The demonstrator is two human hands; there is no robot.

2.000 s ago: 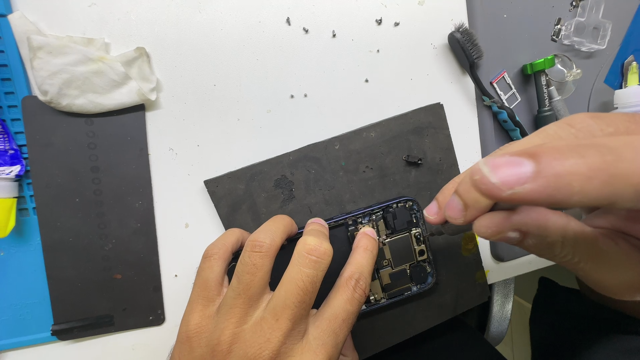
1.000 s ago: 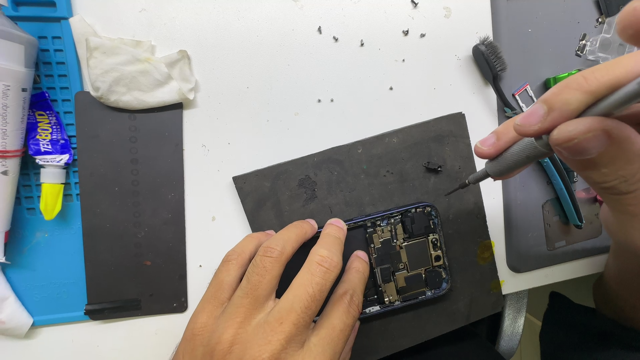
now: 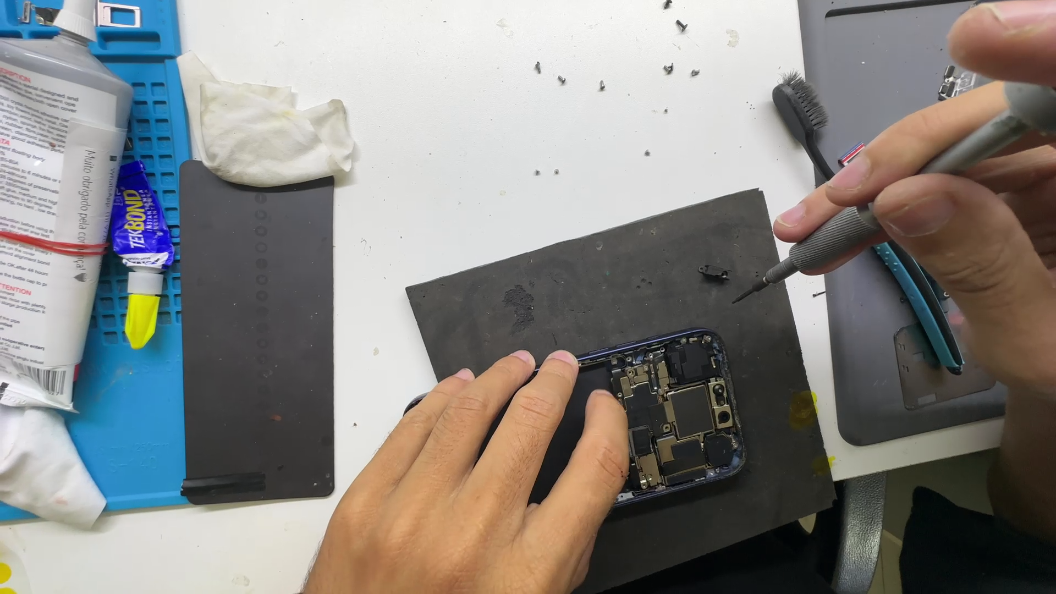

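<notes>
An opened smartphone (image 3: 691, 412) with its circuit boards exposed lies on a dark foam mat (image 3: 610, 280). My left hand (image 3: 495, 462) rests over the phone's dark left part, fingertips on its frame and interior, hiding much of it. Between thumb and fingers, my right hand (image 3: 949, 181) holds a grey precision screwdriver (image 3: 833, 239). The driver's tip is above the mat, up and right of the phone, not touching it. A small black part (image 3: 714, 273) lies on the mat just left of that tip.
Several tiny screws (image 3: 602, 85) are scattered on the white table. At the right, a black-bristled brush (image 3: 800, 107) lies on a grey tray (image 3: 858, 396). Leftward are a dark plate (image 3: 256, 330), a white cloth (image 3: 272, 132), a Tekbond glue tube (image 3: 140, 219) and a large tube (image 3: 49, 181) on a blue mat (image 3: 124, 462).
My right hand has moved away from the phone's upper right edge, and the screwdriver now shows plainly in it. My left hand stays on the phone. The view has shifted left.
</notes>
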